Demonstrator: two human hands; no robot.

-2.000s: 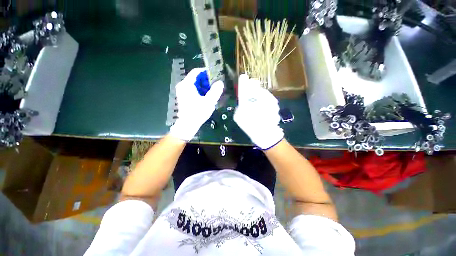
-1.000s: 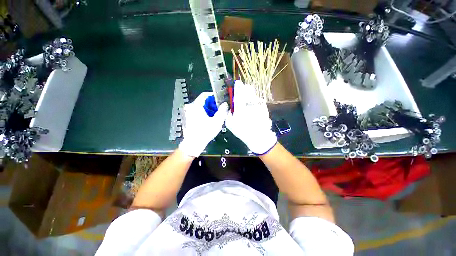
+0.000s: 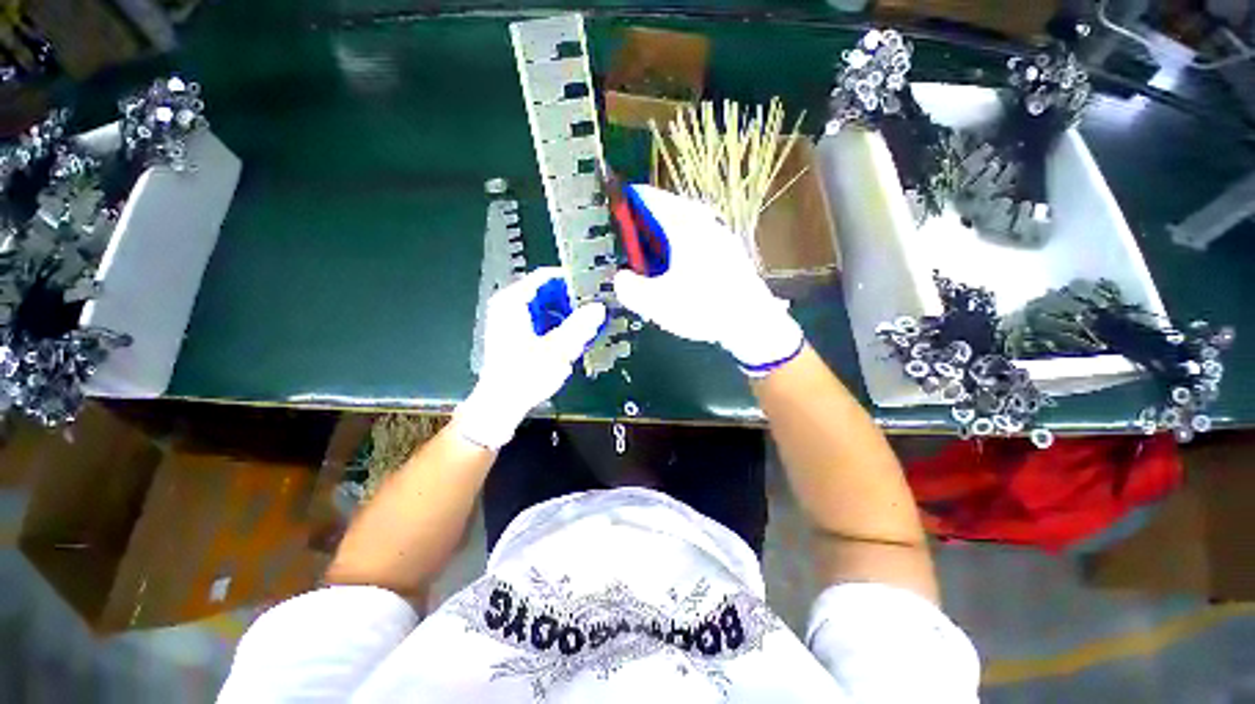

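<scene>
A long pale PCB panel (image 3: 562,131) with rows of dark slots points away from me over the green mat. My gloved left hand (image 3: 534,351) grips its near end, blue palm coating showing at the fingers. My gloved right hand (image 3: 705,272) is closed around red-handled cutters (image 3: 637,231), whose dark jaws lie against the panel's right edge. A notched PCB strip (image 3: 498,261) lies on the mat, partly hidden behind my left hand. Small offcut tabs (image 3: 621,437) show near the bench edge below my hands.
A cardboard scrap box (image 3: 801,231) holds upright cream strips, with a small cardboard box (image 3: 657,72) behind. White foam trays stand at left (image 3: 172,261) and right (image 3: 870,275), with bundles of black leads and ring ends. Brown cartons (image 3: 207,530) and red cloth (image 3: 1046,481) are below the bench.
The panel's far end has come into full view, nearer me. The cutters are now raised and more visible at its right edge, with my right hand slightly further right.
</scene>
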